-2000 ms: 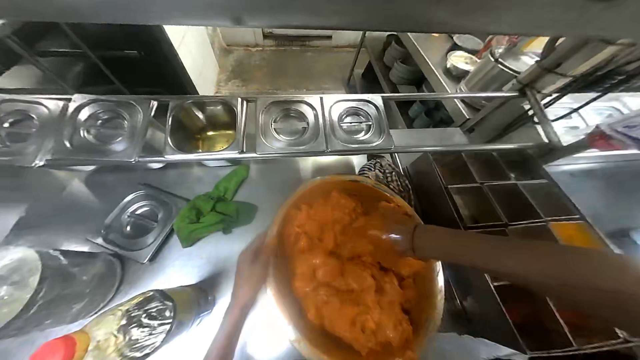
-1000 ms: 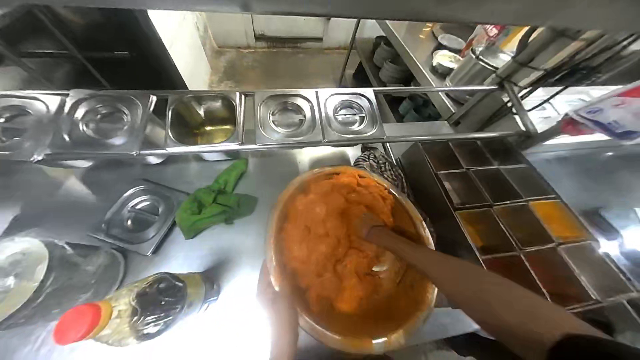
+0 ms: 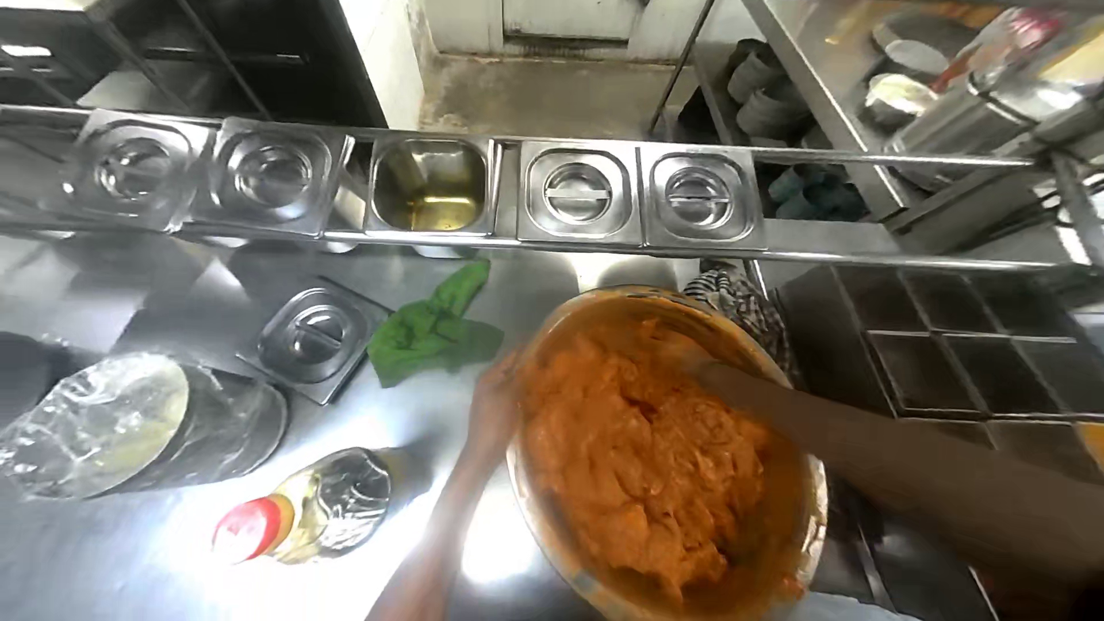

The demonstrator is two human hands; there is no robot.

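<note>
A large round bowl (image 3: 815,517) stands on the steel counter, with a thick orange mixture (image 3: 638,448) inside. My left hand (image 3: 498,397) is at the bowl's left rim, its fingers against the edge; how firmly they grip is unclear. My right hand (image 3: 703,366) is in the mixture near the bowl's upper right, its fingers blurred and partly hidden. A green cloth (image 3: 427,328) lies left of the bowl, beside a steel lid (image 3: 315,336). Farther left are an oil bottle with a red cap (image 3: 248,528) and a plastic-covered container (image 3: 233,423).
A rail beyond the counter holds several lidded steel pans (image 3: 578,194) and an open pan with yellow liquid (image 3: 434,194). A patterned cloth (image 3: 746,302) lies behind the bowl. Right of it is a dark compartmented tray (image 3: 914,371). Stacked dishes (image 3: 768,95) sit on a shelf beyond.
My right hand has shifted within the bowl, moving from near its right side to the middle and then toward the upper right. My left hand stays by the left rim.
</note>
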